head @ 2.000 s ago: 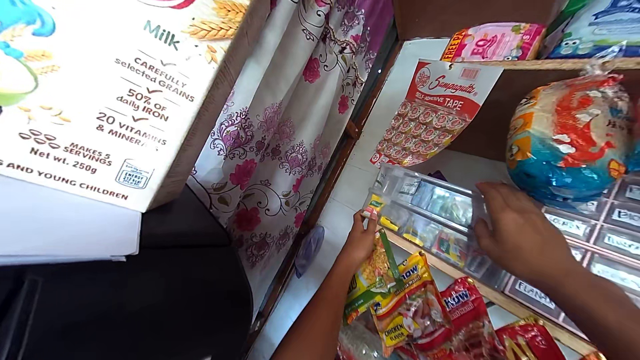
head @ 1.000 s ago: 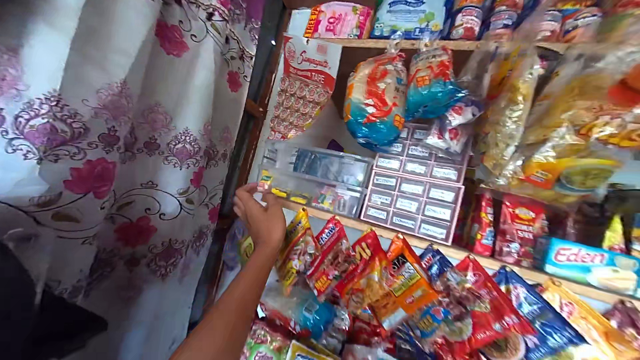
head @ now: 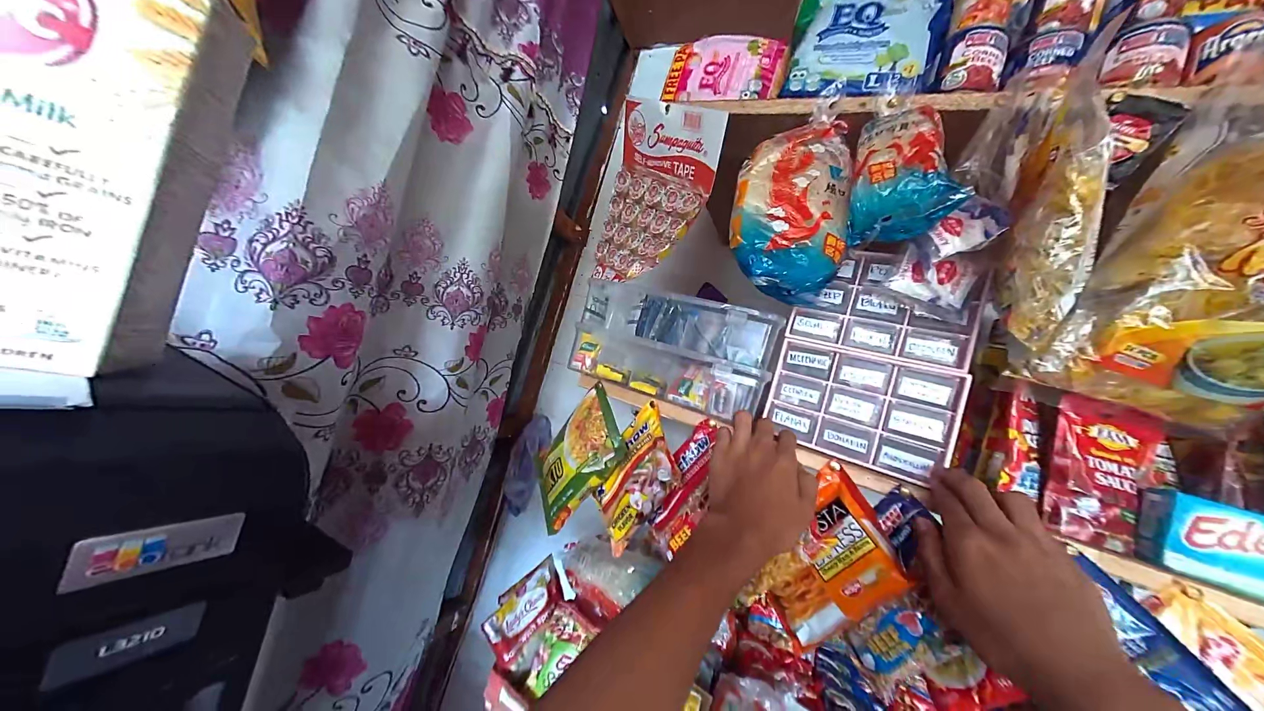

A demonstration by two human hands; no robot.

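Observation:
My left hand (head: 758, 486) is at the shelf edge below the clear plastic drawers (head: 681, 346), in front of a red noodle packet (head: 691, 474); whether its fingers grip anything is hidden. Over at the right, my right hand (head: 1007, 573) reaches the lower right corner of the small labelled drawer cabinet (head: 869, 365), its fingertips by the shelf edge. Between the hands hangs an orange pasta packet (head: 844, 563). Small packets lie inside the clear drawers. The labelled cabinet stands just right of them on the same shelf.
Dragon-print plastic bags (head: 790, 212) hang above the cabinet. A flowered curtain (head: 375, 296) and a black printer (head: 158, 533) are at left, a milk box (head: 89, 178) above the printer. A tomato sauce pouch (head: 1101, 469) and a blue box (head: 1210, 543) sit at right.
My left hand has moved right from the left end of the clear drawers. My right hand, out of view one second ago, is back beside the labelled cabinet.

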